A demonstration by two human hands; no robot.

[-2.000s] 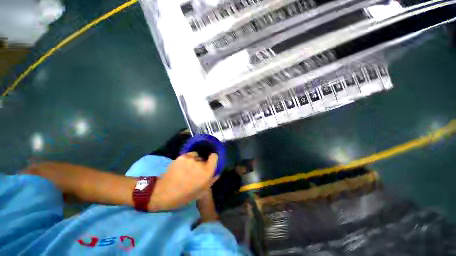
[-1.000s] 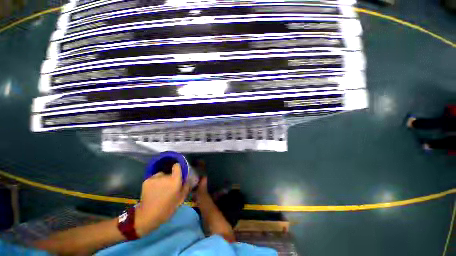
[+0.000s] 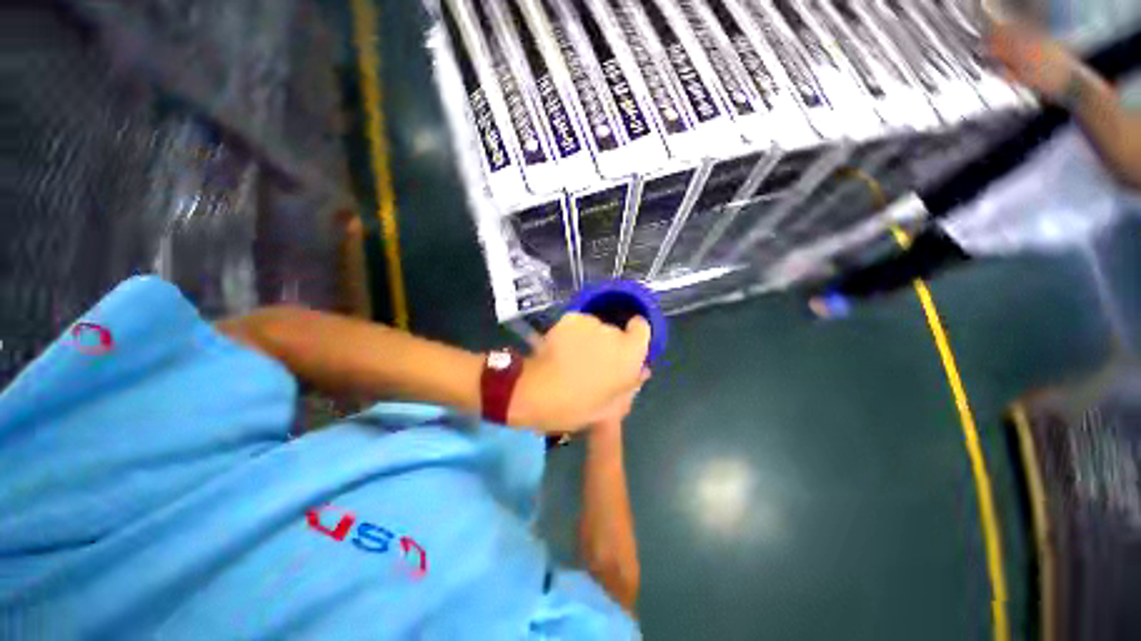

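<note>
My left hand (image 3: 582, 373), with a red wristband, grips the blue-purple core end (image 3: 651, 328) of the stretch film roll, fingers hooked into its dark hole. The rest of the roll is hidden below. My right hand (image 3: 616, 411) is under the left one and mostly hidden, at the roll's lower part. The roll is close to the near corner of the TV cartons (image 3: 676, 144), a row of thin white and dark boxes on edge. Clear, shiny stretch film (image 3: 782, 213) lies over their side.
Another person's forearm (image 3: 1089, 107) reaches in at the upper right, by the cartons. That person's dark leg and shoe (image 3: 876, 278) are below it. Dark wrapped loads stand at the left (image 3: 200, 188) and right edge (image 3: 1095, 501). Yellow lines (image 3: 957, 388) cross the green floor.
The view has turned, so the cartons now run from the top centre to the upper right. My hands and the roll are at their near left corner. Another person has come into view close by.
</note>
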